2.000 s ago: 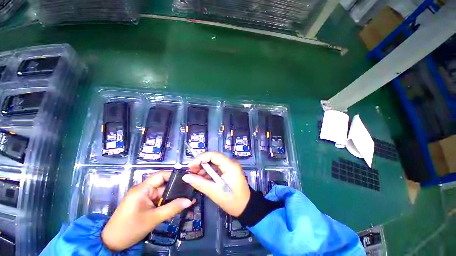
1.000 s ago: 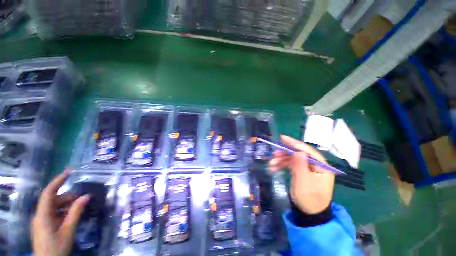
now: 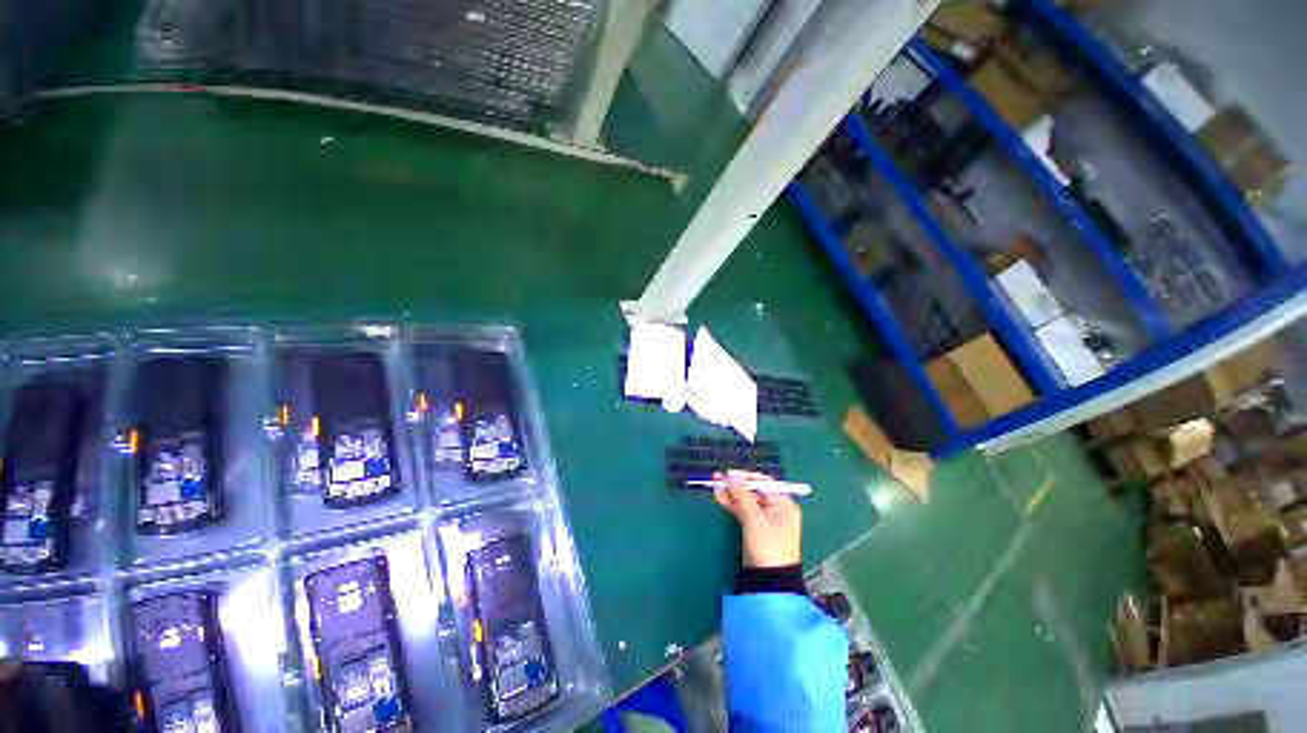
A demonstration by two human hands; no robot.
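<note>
My right hand (image 3: 764,524) holds a slim white tweezers-like tool (image 3: 786,488), its tip pointing left over the near edge of the grid of small black adhesive pads (image 3: 700,461) on the green bench. My left hand is not clearly in view; a dark blurred shape shows at the lower left edge. The clear blister tray (image 3: 566,573) lies at the left, with a black phone housing (image 3: 506,630) in its near right pocket and several others beside it, boards exposed.
A white folded paper (image 3: 723,384) stands by the pale post (image 3: 774,165), beside another black pad grid (image 3: 786,397). Stacked trays (image 3: 373,65) lie across the bench. Blue racks (image 3: 917,358) with boxes stand at the right. More units in a tray (image 3: 860,670) show below the bench edge.
The view has swung right. My right hand has moved with the tool from beside the tray to the black pad grid. My left hand has left clear view.
</note>
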